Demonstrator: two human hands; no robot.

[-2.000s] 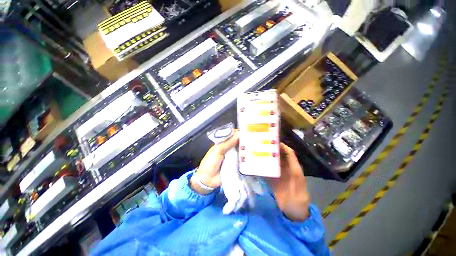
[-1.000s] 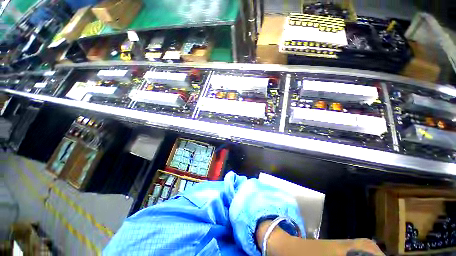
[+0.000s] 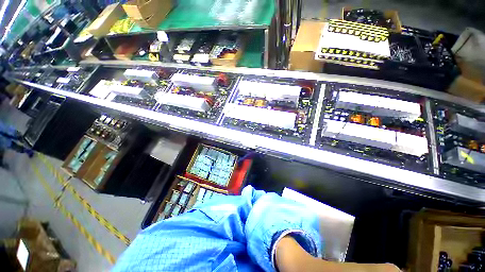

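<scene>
My left forearm in its blue sleeve crosses the lower middle and reaches right. Only a sliver of my left hand (image 3: 375, 268) shows at the bottom edge; its fingers are cut off. My right hand is out of the picture. In front, dark circuit boards (image 3: 369, 120) lie in a row on the conveyor, with pale grey-white bars and small orange-copper blocks between them. The long silver rail (image 3: 255, 141) runs along their near side, beyond my arm. The phone and the white glove are not in view.
Cartons of pale blue-green parts (image 3: 212, 166) stand below the rail at left of centre. A white sheet (image 3: 335, 226) lies beside my sleeve. An open carton (image 3: 452, 239) with black parts is at lower right. Striped strips (image 3: 353, 42) lie beyond the line. Lane tape (image 3: 88, 212) marks the floor.
The view has swung left along the line. Both hands were visible around the phone and glove two seconds ago; now only the left forearm and a sliver of hand show.
</scene>
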